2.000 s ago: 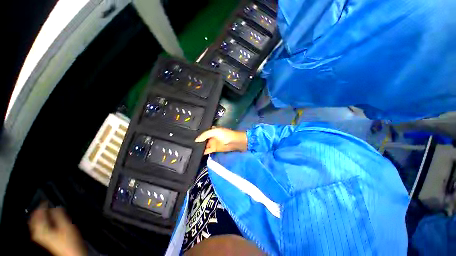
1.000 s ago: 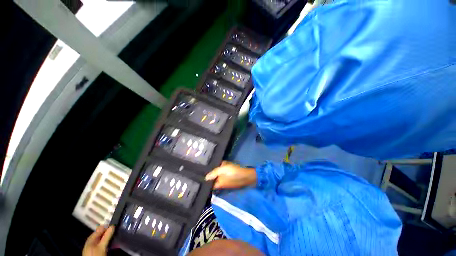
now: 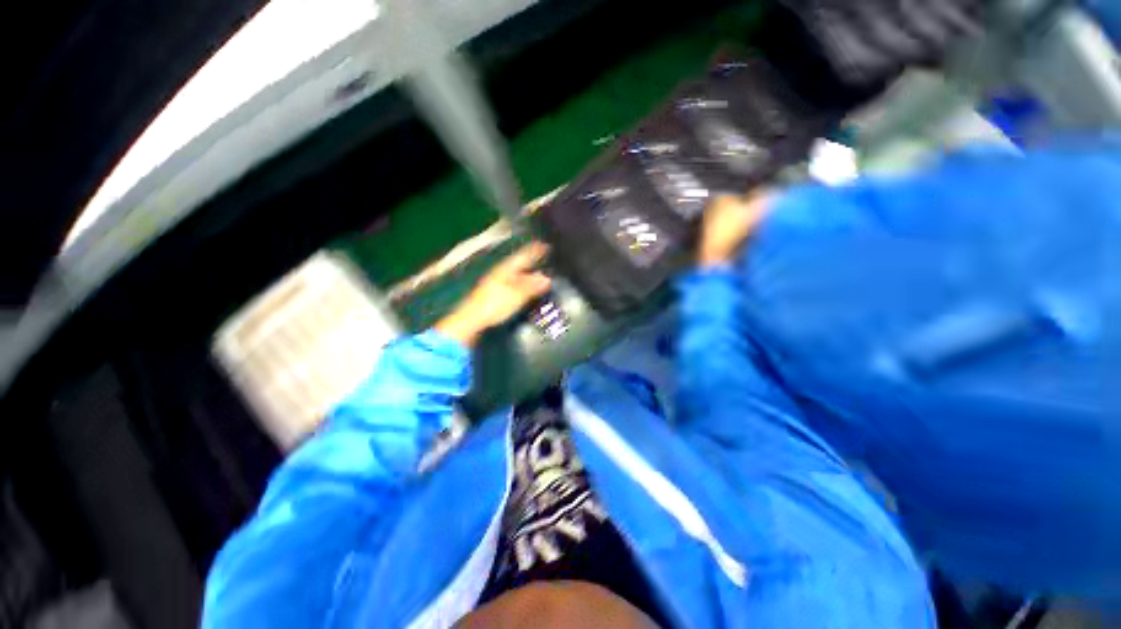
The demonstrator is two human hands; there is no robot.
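Note:
The black phone tray [image 3: 590, 273] lies tilted across the upper middle, blurred, with several dark phones in its pockets showing small white and yellow marks. My left hand [image 3: 498, 295] is at its near left corner, fingers on the edge. My right hand [image 3: 728, 230] holds its right edge, with the fingertips blurred. Whether another tray lies under it cannot be told.
A white slotted parts tray [image 3: 307, 350] stands at the left. A small dark shiny piece [image 3: 550, 322] lies just below the phone tray. Green mat [image 3: 424, 227] and a slanting pale bar [image 3: 455, 117] are behind. A person's blue sleeve [image 3: 959, 332] is close at the right.
The phone tray that was in front of me has moved up and right, where the other filled tray was. My left hand has moved from its lower left end to its near left corner.

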